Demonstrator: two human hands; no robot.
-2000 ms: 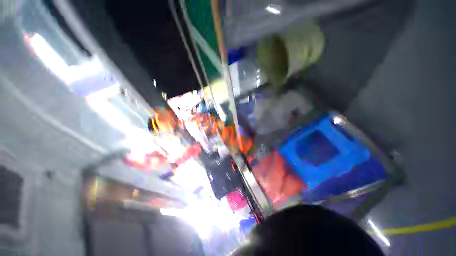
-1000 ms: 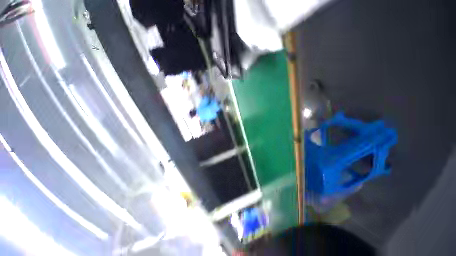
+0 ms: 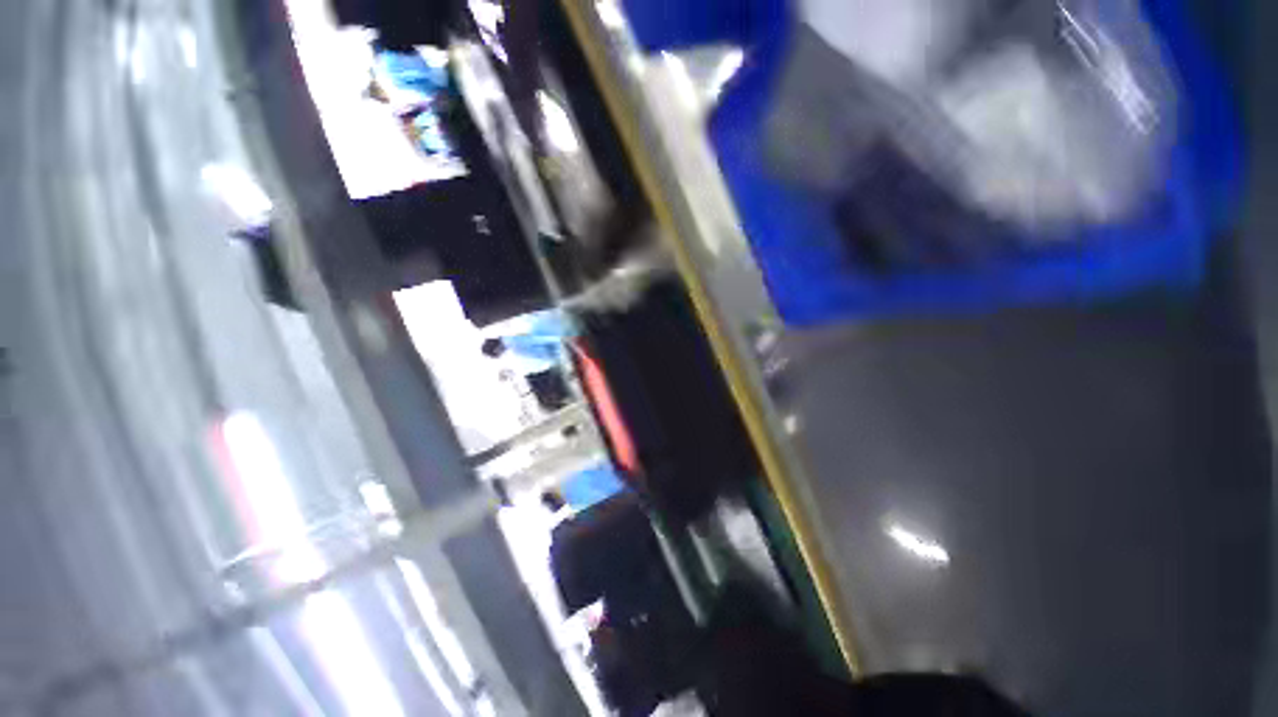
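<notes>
Neither of my hands can be made out in the blurred, sideways picture. A deep blue open plastic crate (image 3: 981, 294) lies nearest, at the upper right. It holds crumpled whitish, see-through material (image 3: 1051, 140) and something dark. A long workbench with a yellowish edge strip (image 3: 729, 364) runs beside the crate. Black items (image 3: 603, 560) and small light blue items (image 3: 533, 336) lie along the bench. A red strip (image 3: 607, 409) shows near its middle. Dark clothing shows at the bottom edge.
Grey glossy floor (image 3: 1037, 462) lies below and right of the crate, with a light reflection on it. A dark grey beam (image 3: 379, 378) runs along the bench. Bright lamps (image 3: 266, 490) and the pale ceiling fill the left side.
The view has moved along the bench. The blue stool and the green panel seen beside it are no longer in view as before, and the blue crate has come into view.
</notes>
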